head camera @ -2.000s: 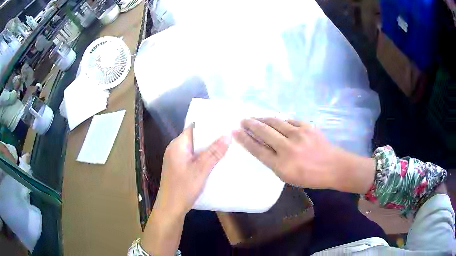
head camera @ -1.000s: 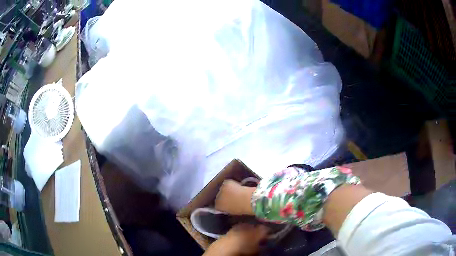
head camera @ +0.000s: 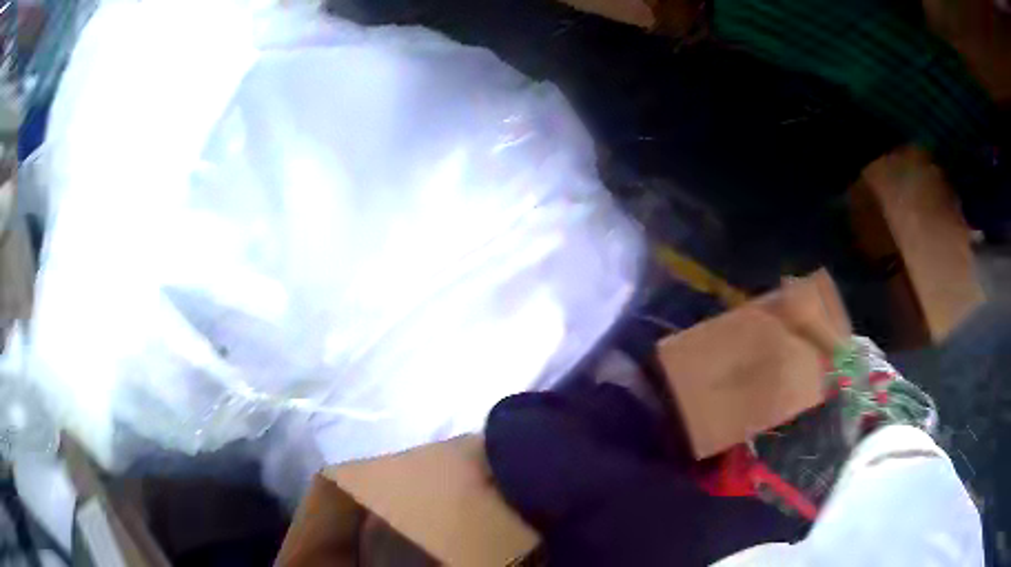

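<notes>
A brown open carton (head camera: 438,498) is at the lap, cut off by the bottom edge. A second brown carton (head camera: 737,377) is at the right, beyond the wearer's dark-clothed leg. My right forearm, in a floral arm cover (head camera: 876,388) and white sleeve, reaches to this second carton's right side. My right hand is blurred or hidden there, so its grip cannot be made out. My left hand is out of the picture. The big clear bag with bright white contents (head camera: 333,244) fills the left and middle.
Another brown carton (head camera: 931,249) stands on the dark floor at the right. A green crate (head camera: 854,66) is at the upper right. A yellow strip (head camera: 698,275) lies behind the second carton. Something red (head camera: 737,474) is by my arm. The bench edge shows blurred at lower left.
The view has swung right, so the bag moved left and the fan left the picture. Both hands were at the lap carton; now my right arm is out at the right and my left hand is gone from view.
</notes>
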